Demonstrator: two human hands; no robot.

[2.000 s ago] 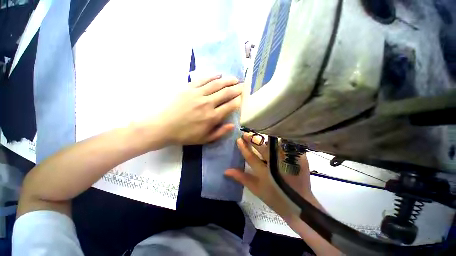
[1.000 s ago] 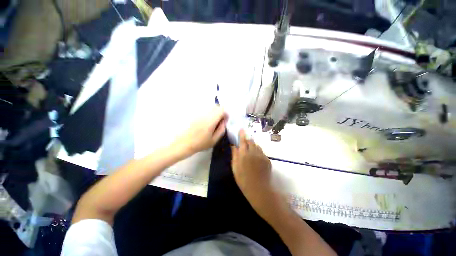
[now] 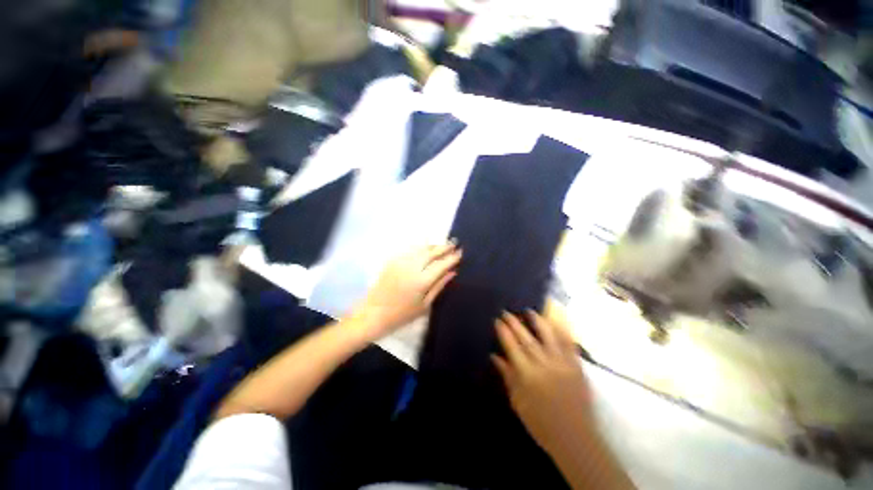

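Observation:
A dark garment panel [image 3: 503,225] with a stepped far end lies flat on the white table, left of the sewing machine head [image 3: 675,249], and hangs over the near edge. My left hand [image 3: 412,282] rests at the panel's left edge, fingertips on the cloth. My right hand [image 3: 541,368] lies on its right part, fingers slightly spread. Blur hides whether either hand pinches the cloth. The needle area [image 3: 656,321] is blurred, to the right of the panel.
Pale grey strips [image 3: 369,225] lie over a dark stack of cut panels [image 3: 306,222] at the table's left. The white table [image 3: 613,153] has a curved far edge with a dark object beyond it. Blurred fabric scraps lie left of the table.
The view has swung left. The dark panel now lies spread out face up, where the pale strip was before. My hands have moved away from the needle area onto the panel.

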